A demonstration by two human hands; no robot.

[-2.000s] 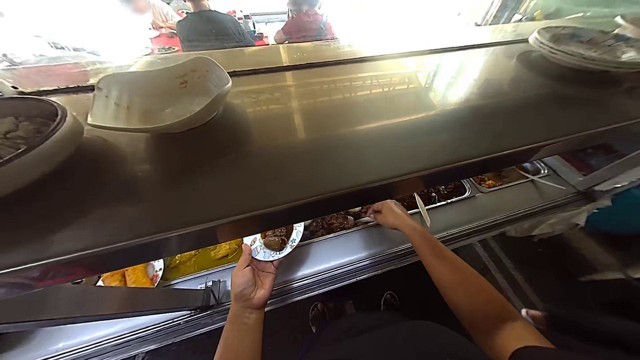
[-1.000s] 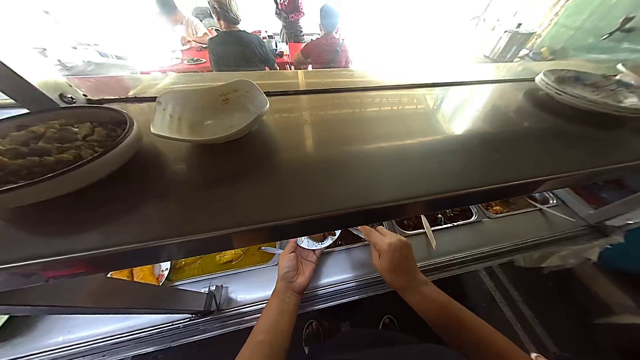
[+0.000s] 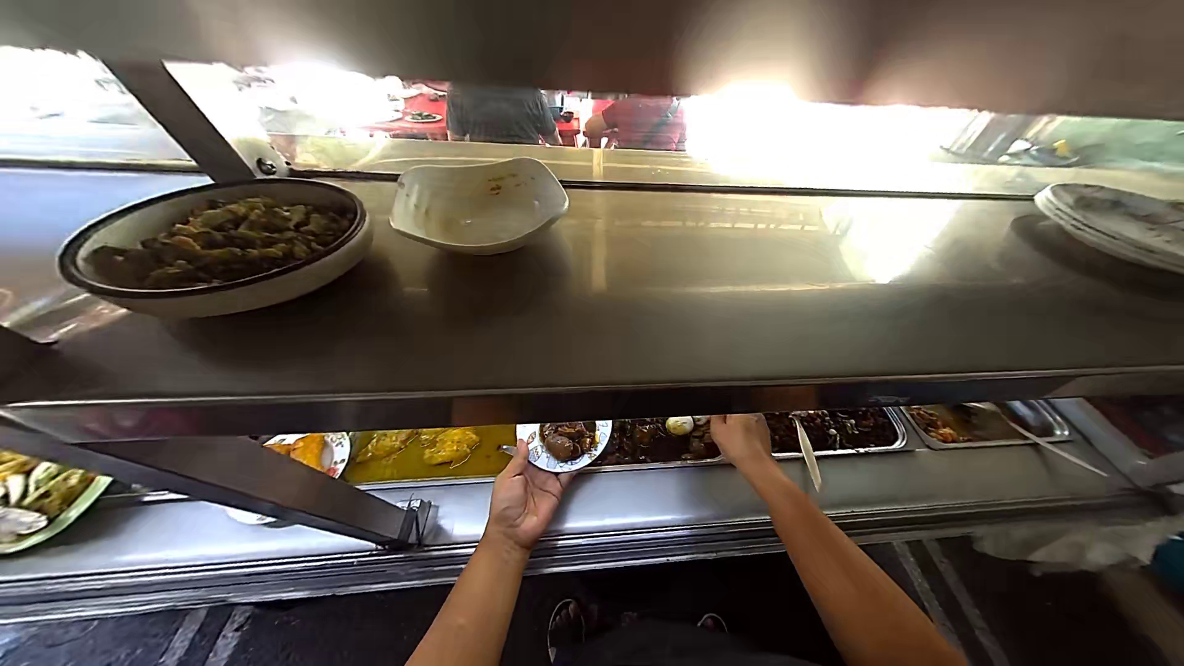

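Observation:
My left hand holds a small patterned plate from below, with brown, saucy food on it. The plate is over the near edge of the food trays, under the steel shelf. To the right, my right hand has its fingers curled over a tray of dark stewed food, beside a pale, round, egg-like piece. The shelf edge hides the fingertips, and whatever they grip is not plain to see. A tray of yellow curry lies left of the plate.
The steel shelf spans the view above my hands, bearing a bowl of food, a white bowl and stacked plates. A slanted metal bracket stands at left. A utensil handle sticks out over the counter's edge. People sit beyond.
The plate, partly hidden under the shelf one second ago, now shows more fully, with food on it. My right hand has moved away from it to the right. The view has shifted.

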